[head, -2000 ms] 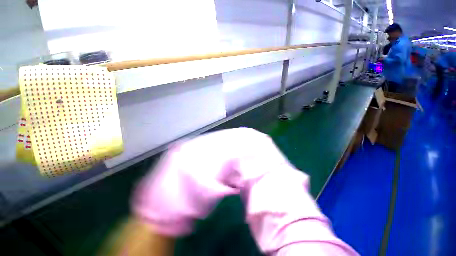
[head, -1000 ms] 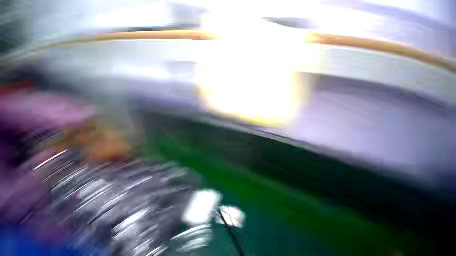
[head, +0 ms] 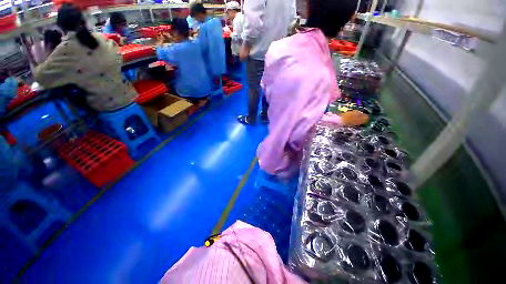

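Observation:
A large blister tray (head: pixel 341 183) of clear shiny plastic lies on the dark-green bench at the right, nearest in front of me. Its rows of round pockets hold black discs, with strong glare on the film. My own pink striped sleeve or shoulder (head: pixel 233 258) shows at the bottom edge, with a dark cord across it and a small yellow-and-black item at its upper side. Neither of my hands is in the picture.
A co-worker in a pink smock (head: pixel 297 91) sits close beside the tray. More trays (head: pixel 359 69) are stacked beyond. A white post (head: pixel 444 147) stands right of the tray. Red crates (head: pixel 95 158), blue stools (head: pixel 130 127), an open carton (head: pixel 166 111) and several people are left of the blue aisle.
The view has swung left, from the bench with the yellow dotted sheet to the aisle and tray. The pink-sleeved arm raised in front has dropped from view; the tray is now sharp.

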